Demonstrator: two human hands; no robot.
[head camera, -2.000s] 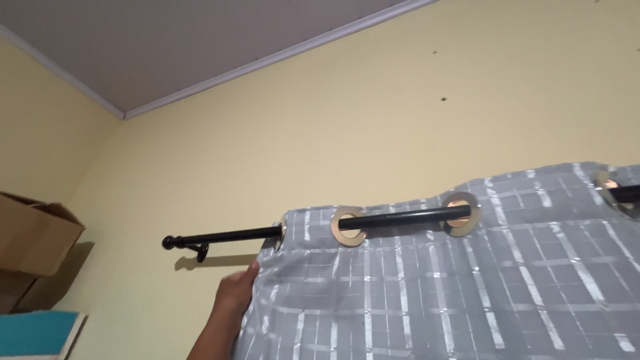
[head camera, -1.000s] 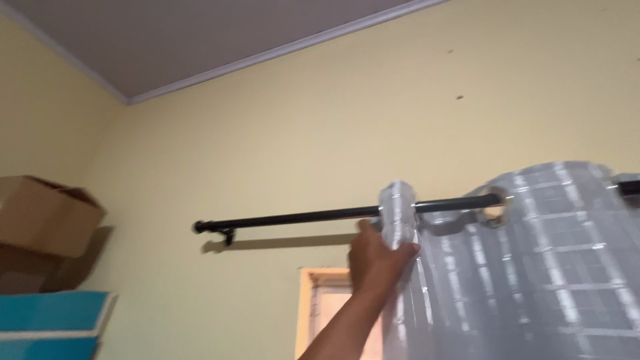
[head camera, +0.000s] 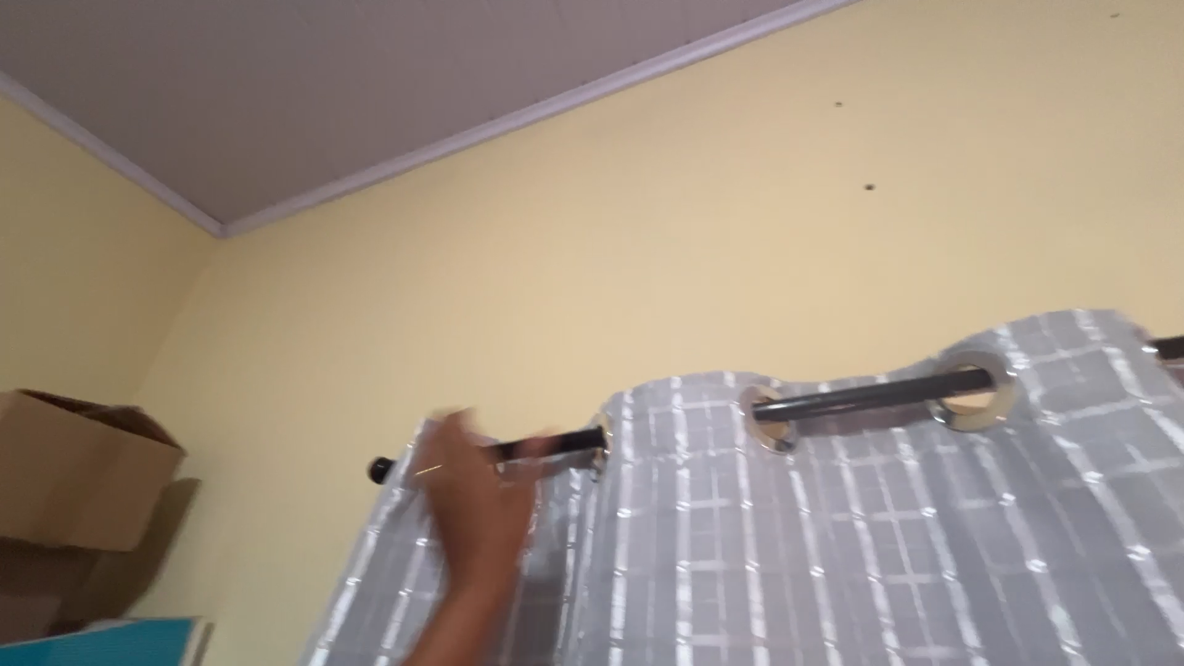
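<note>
A grey grommet curtain (head camera: 712, 518) with shiny pale stripes hangs on a black curtain rod (head camera: 869, 395), which passes through its metal rings. Blurred by motion, my left hand (head camera: 476, 499) is raised at the left part of the curtain, in front of the rod, its fingers apart. Whether the fingers touch the cloth or the rod cannot be told. The rod's end knob (head camera: 380, 470) sticks out just past the curtain's left edge. My right hand is out of view.
An open cardboard box (head camera: 88, 472) stands at the left, above a teal object (head camera: 111, 643) at the lower left corner. Behind the rod is a yellow wall (head camera: 518, 305) with small holes, meeting the grey ceiling (head camera: 351, 83).
The curtain's left edge, bunched midway along the rod a second ago, now reaches almost to the end knob. My left hand has moved left along the rod and its grip has loosened.
</note>
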